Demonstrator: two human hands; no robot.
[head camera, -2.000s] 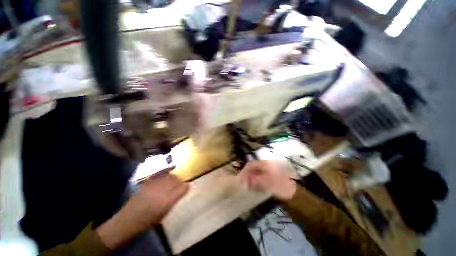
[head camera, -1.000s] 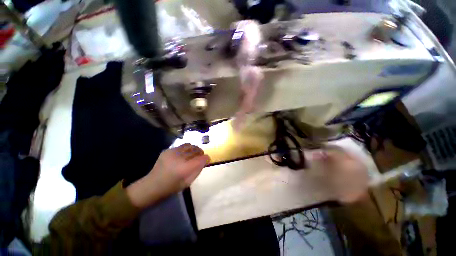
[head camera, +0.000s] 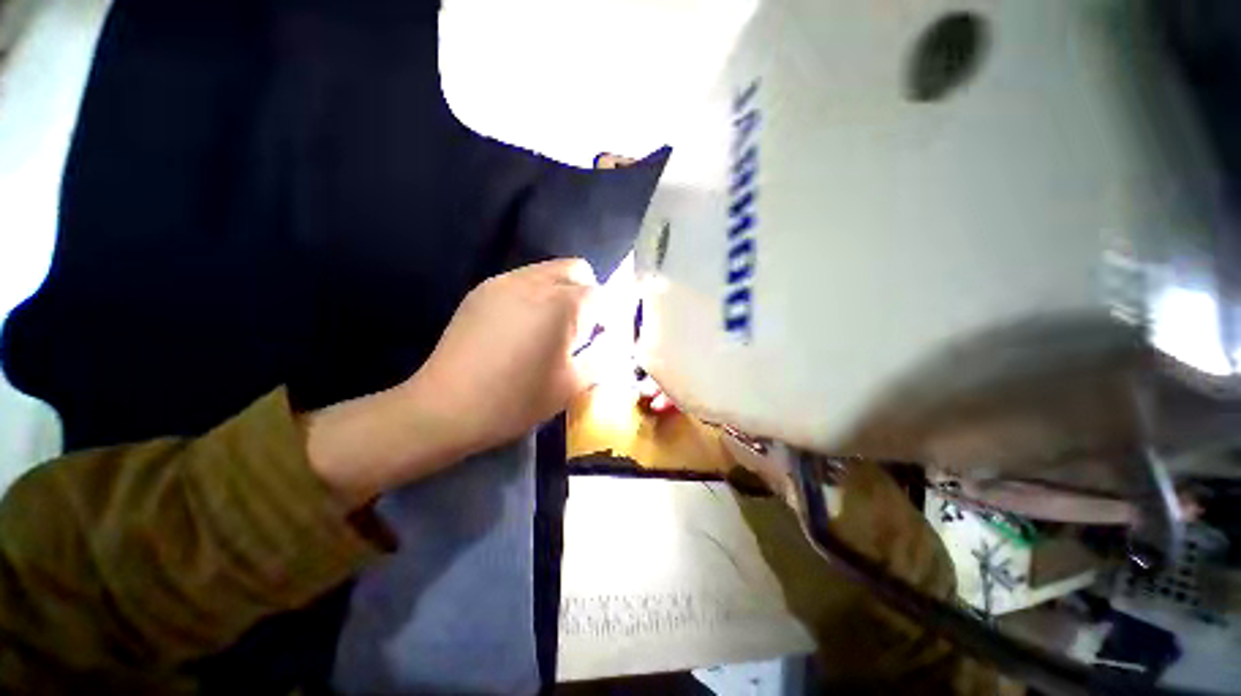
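Note:
The black fabric panel (head camera: 286, 190) covers the left side, its pointed corner reaching the bright needle area. A grey facing piece (head camera: 449, 578) lies below my left forearm, with a black edge beside it. My left hand (head camera: 510, 360) lies on the black cloth beside the needle, its fingertips pressing or pinching the cloth; the glare hides them. My right hand (head camera: 663, 400) is mostly hidden behind the sewing machine head (head camera: 871, 231); only bright fingertips and the sleeve show. What it holds cannot be seen. The presser foot and needle are lost in glare.
The machine head with blue lettering fills the upper right, close to the camera. The pale table edge with a printed ruler (head camera: 653, 619) lies at the lower middle. A dark bent rod (head camera: 885, 578) crosses the lower right. Thread scraps (head camera: 998, 560) lie beyond it.
The view has moved close to the machine head. My right hand has moved from the table at the right to behind the head, near the needle. The black cloth's corner now reaches the needle area.

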